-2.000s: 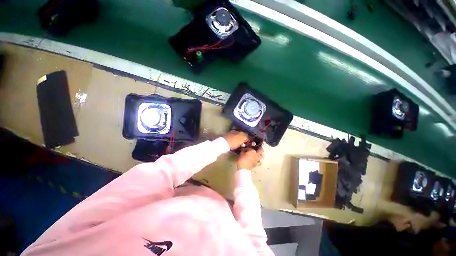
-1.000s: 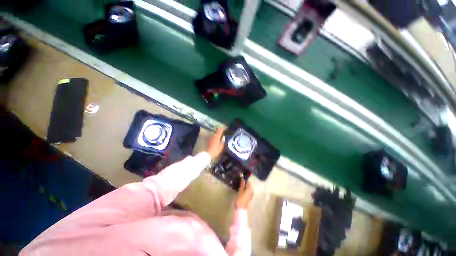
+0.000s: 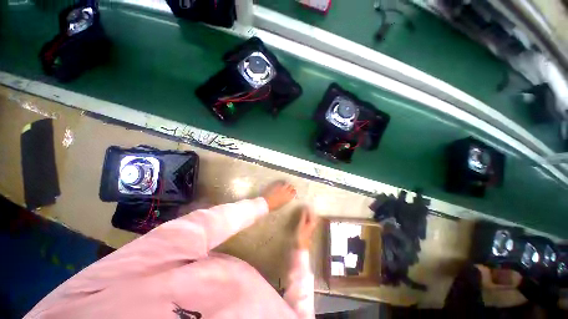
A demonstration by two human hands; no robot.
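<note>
My left hand [image 3: 280,195] is over the tan bench near the conveyor edge, with nothing visible in it. My right hand [image 3: 306,225] is blurred, beside the carton tray [image 3: 373,252]; whether it holds anything cannot be told. An opened speaker unit lies on the bench to the left: a front housing half [image 3: 184,174] with a bright silver speaker driver [image 3: 138,175], and a rear housing half [image 3: 127,216] nearer me, joined by red lead wires. Another opened unit with a silver driver [image 3: 342,112] lies on the green conveyor ahead of my hands.
Dark foam strips [image 3: 402,237] lie right of the carton, which holds white and black pads. A long black panel [image 3: 40,163] lies at far left. The conveyor belt [image 3: 168,93] carries several more units. Another person's hand [image 3: 501,277] is at the lower right near several units.
The unit that was between my hands is off the bench, and a unit now sits on the conveyor just ahead. My hands have come away from it. The view has shifted.
</note>
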